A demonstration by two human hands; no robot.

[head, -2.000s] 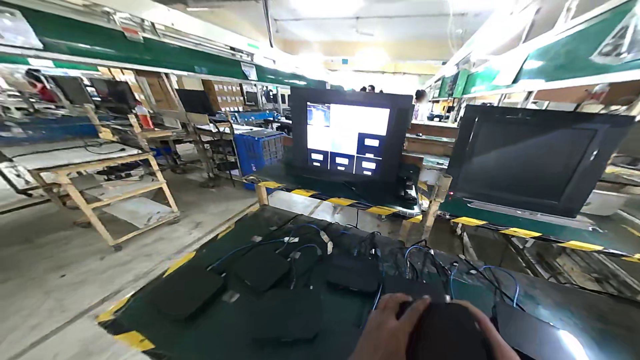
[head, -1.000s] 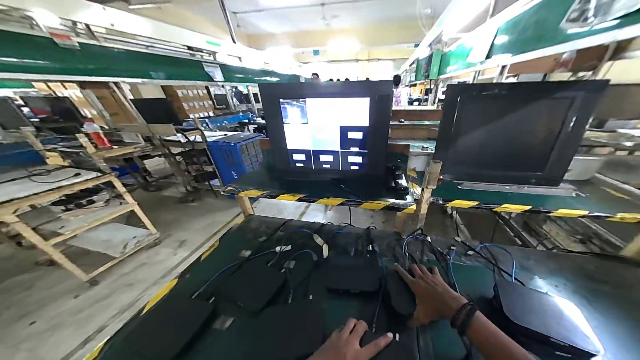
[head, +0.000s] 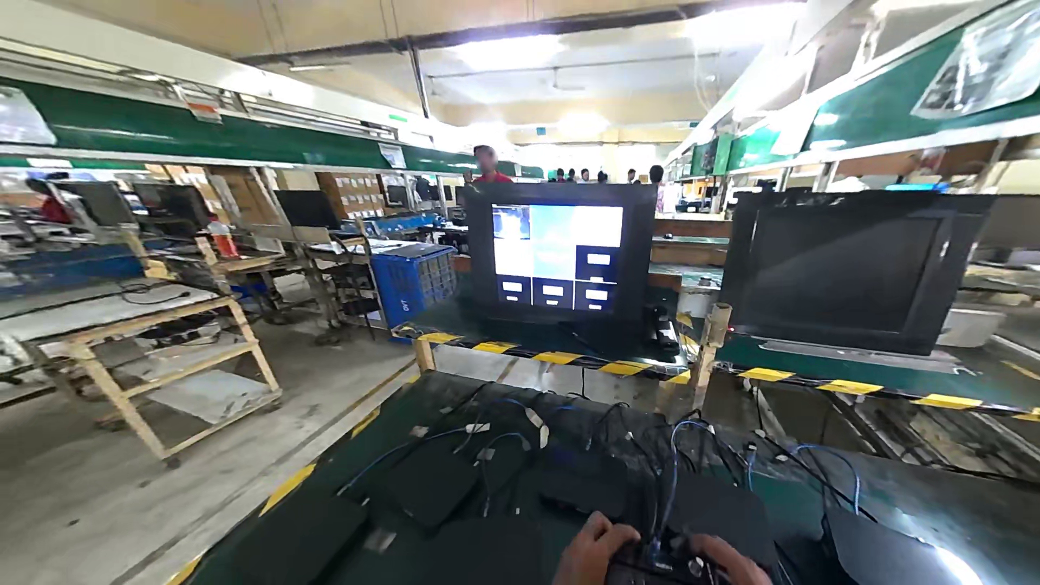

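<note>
At the bottom of the head view, my left hand (head: 597, 548) and my right hand (head: 725, 561) grip the two sides of a dark electronic box (head: 650, 569), whose near part is cut off by the frame. A blue cable (head: 673, 487) runs to the box between my hands, with its plug at the box's back side. Just beyond lies a black box (head: 719, 508), with another black box (head: 585, 481) to its left. More flat black boxes lie on the left of the green table, among loose cables. A black box with a shiny top (head: 894, 548) is at the right.
A lit monitor (head: 561, 260) and a dark monitor (head: 845, 272) stand on a shelf edged with yellow-black tape (head: 561, 357). Black cables run along the table's far edge. To the left are a wooden-framed cart (head: 179, 366) and a blue crate (head: 414, 284). People are in the background.
One second ago my right hand lay on a black box further back, with my left hand nearer; now both hands hold a box at the near edge. The view has tilted up.
</note>
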